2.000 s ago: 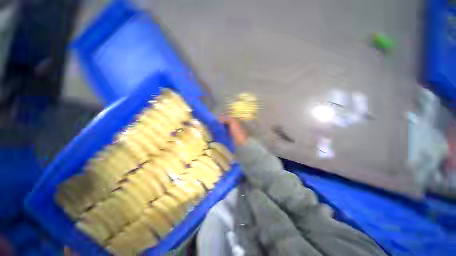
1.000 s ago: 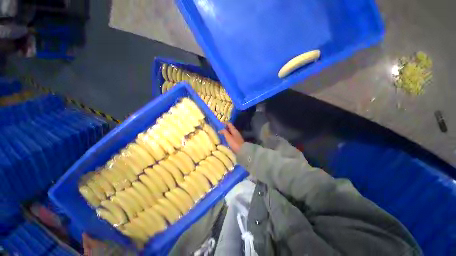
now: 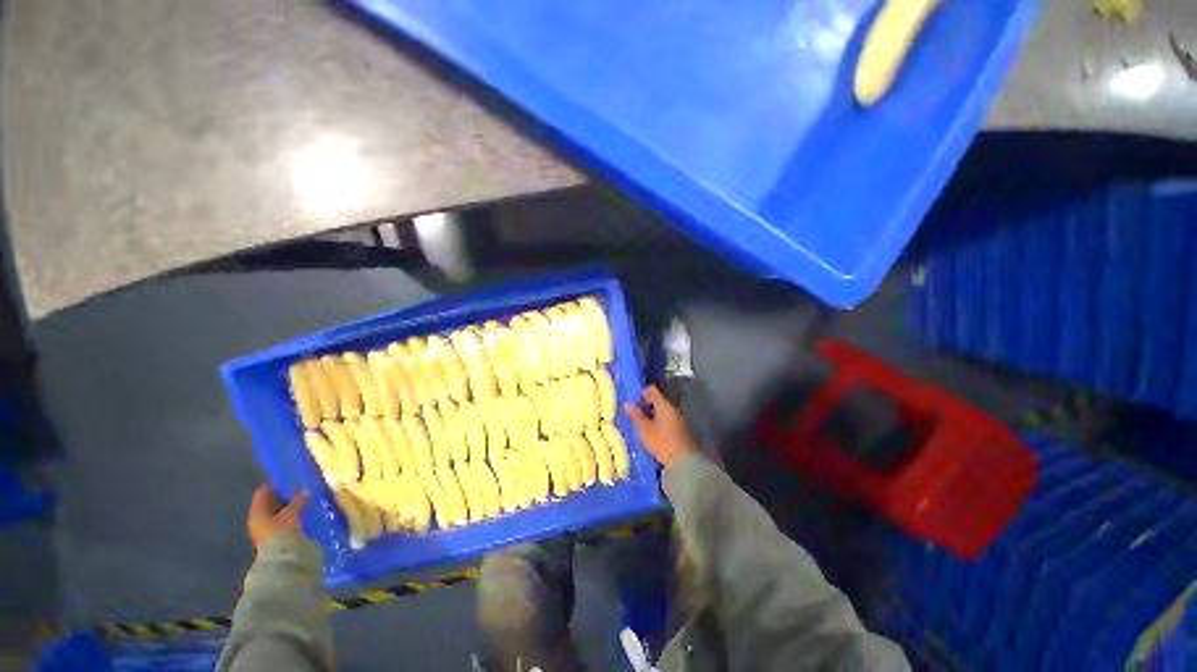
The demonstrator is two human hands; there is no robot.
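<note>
A blue plastic tray (image 3: 440,549) is held low in front of me, above the floor. It holds pale-yellow banana-shaped pieces (image 3: 453,420) in three rows under what looks like shiny clear film. My left hand (image 3: 274,515) grips the tray's left end. My right hand (image 3: 660,425) grips its right end, with the thumb over the rim. The fingers under the tray are hidden. A larger-looking blue tray (image 3: 656,99) sits on the table, its corner past the edge, with one banana-shaped piece (image 3: 895,50) inside.
The speckled grey table (image 3: 171,145) has a curved edge. A red plastic stool (image 3: 971,486) stands on the floor at right. Stacked blue crates (image 3: 1076,276) fill the right side. Yellow-black tape (image 3: 407,589) crosses the floor below the tray. Small yellow bits (image 3: 1118,9) lie at top right.
The view has turned. The held tray now lies nearly level across the view, and my left hand shows clearly on its end. The red stool has come into view; the lower filled tray is no longer seen.
</note>
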